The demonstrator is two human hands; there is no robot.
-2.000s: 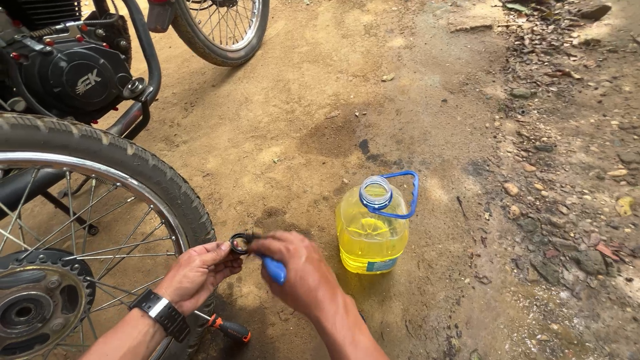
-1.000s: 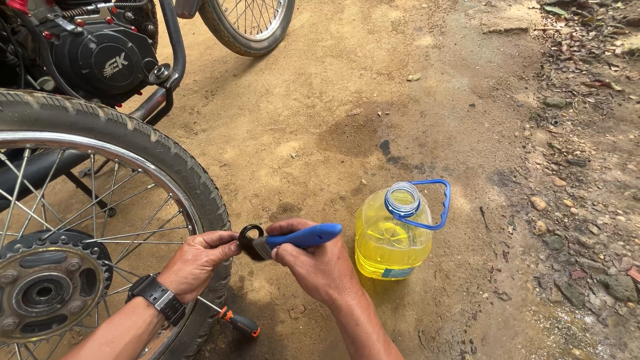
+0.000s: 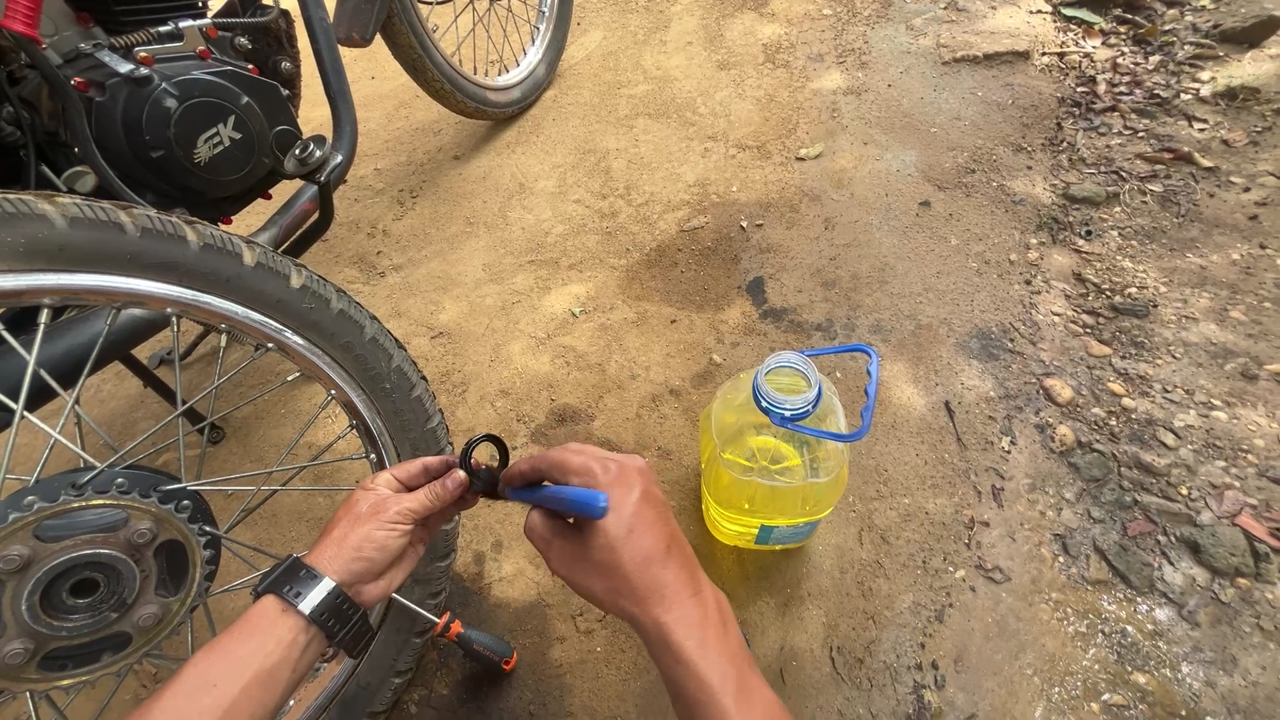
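Between thumb and fingers, my left hand [image 3: 385,525] pinches a black ring [image 3: 486,452], likely a seal, held upright above the ground. My right hand [image 3: 610,530] grips a blue-handled brush [image 3: 558,500]; its dark bristle end touches the lower right of the ring and is partly hidden by the fingers. Right of my right hand stands an uncapped clear plastic jug [image 3: 775,455] with a blue handle, partly filled with yellow liquid. A screwdriver [image 3: 478,642] with a black and orange handle lies beside the tyre, below my hands.
A spoked motorcycle wheel [image 3: 400,400] with a rear sprocket [image 3: 110,500] fills the lower left. Behind it are the motorcycle's engine [image 3: 200,140] and a second wheel [image 3: 485,60]. Stones [image 3: 1058,391] and dead leaves lie along the right side of the dirt ground.
The blue brush handle has swung about: pointing down two seconds ago, up and right one second ago, now nearly level. Both hands stay at the ring.
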